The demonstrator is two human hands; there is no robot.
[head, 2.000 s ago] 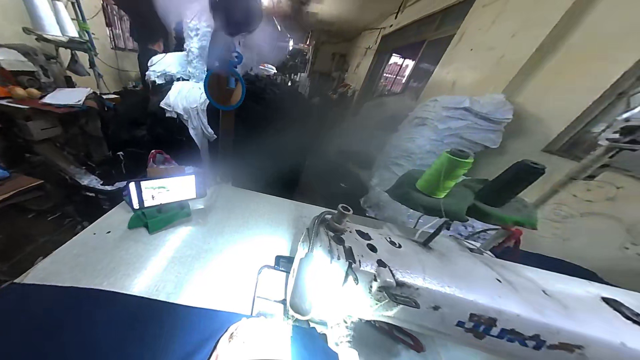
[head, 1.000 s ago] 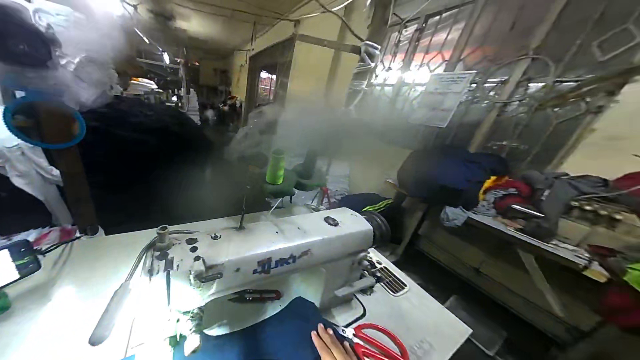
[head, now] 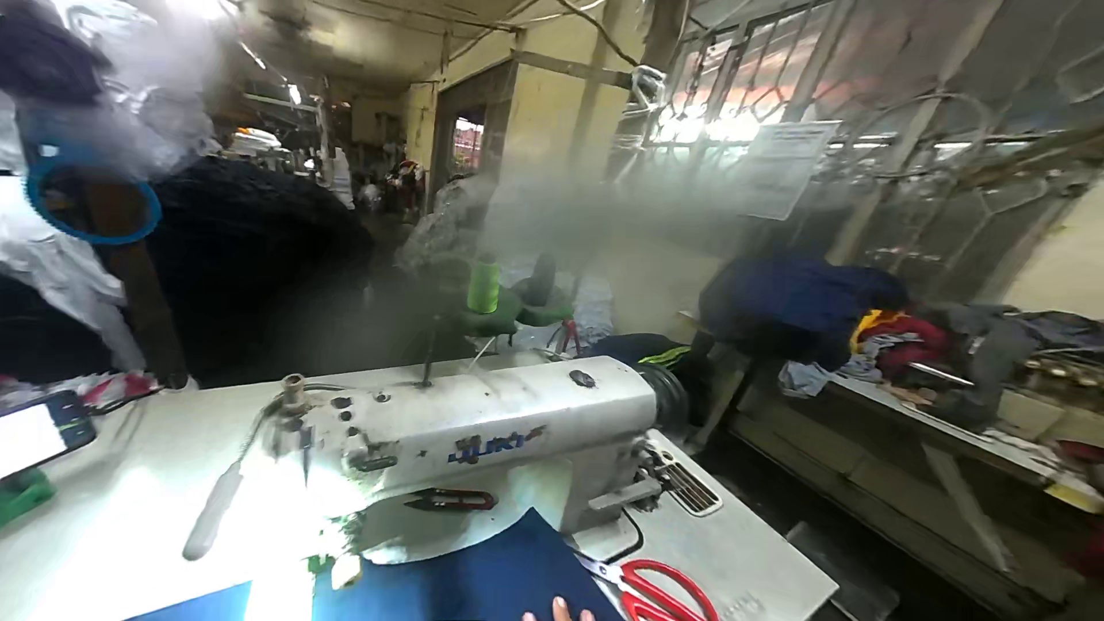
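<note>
A white Juki sewing machine (head: 509,431) stands across the table. Dark blue fabric (head: 492,561) lies under its arm and along the near edge, brightly lit near the needle. At the bottom edge, the fingertips of one hand (head: 561,611), which looks like my right, rest flat on the fabric; the rest of it is cut off. Just right of those fingers lie red-handled scissors (head: 660,591), with their blades toward the machine. Small red thread snips (head: 453,499) lie on the machine bed. My left hand does not show.
A phone (head: 43,431) leans on a green holder (head: 24,496) at the left. Behind the machine stand a bright green thread cone (head: 484,287) and a dark one (head: 541,280). At right, a side table (head: 880,401) bears heaped clothes. A blue ring (head: 93,235) hangs at upper left.
The view has swung far to the right since two seconds ago. Fingers and red scissors show one second ago and now; the fingers now sit lower in the view, mostly cut off.
</note>
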